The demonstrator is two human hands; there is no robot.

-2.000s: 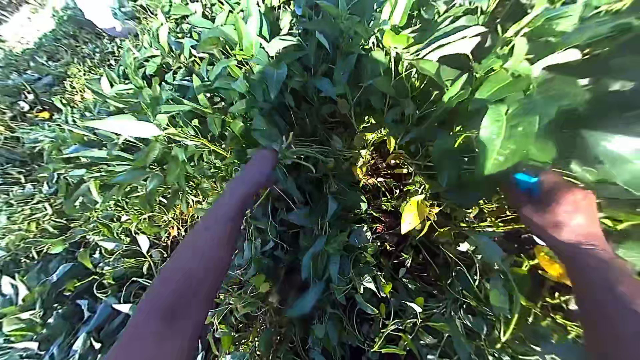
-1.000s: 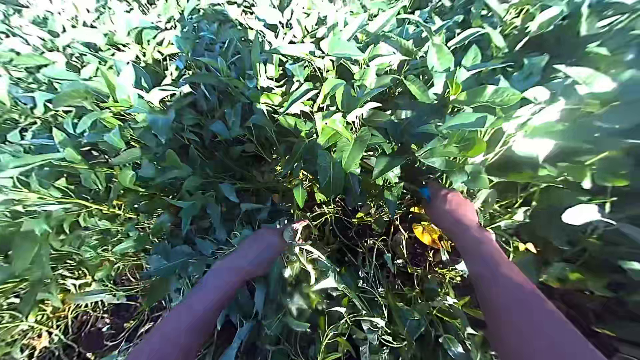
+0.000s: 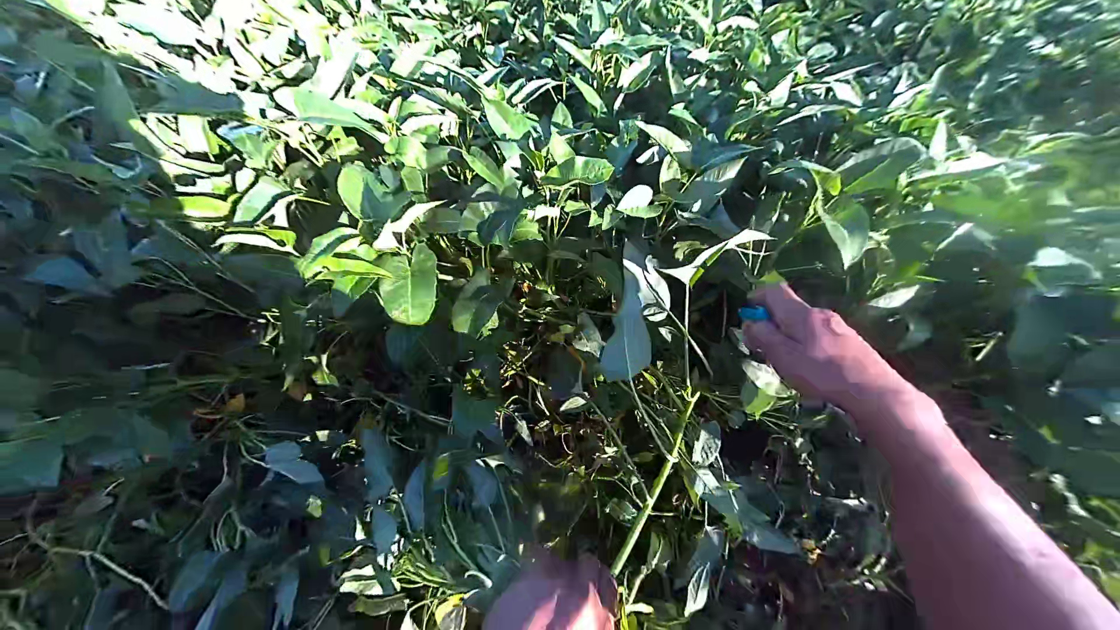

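Dense leafy green plants (image 3: 411, 284) spread across the view. On the right, my right hand (image 3: 801, 346) is curled around a small blue object (image 3: 753, 313), of which only a short piece shows; its kind cannot be told. Leaves and stems lie close about its fingers. My left hand (image 3: 556, 595) shows only in part at the bottom edge, blurred. A thick pale green stem (image 3: 656, 486) rises beside it, and cut or loose leaves lie close by. Whether that hand grips any stems cannot be told.
Sunlit foliage (image 3: 525, 114) stands thick at the top. Thin tangled vines (image 3: 105, 560) and shaded leaves lie at lower left. Dark gaps with dry stems (image 3: 542, 376) show between the plants in the middle.
My left hand, reaching into the plants at mid-view a second ago, is now at the bottom edge. My right hand remains at the right with the blue object. The view has shifted.
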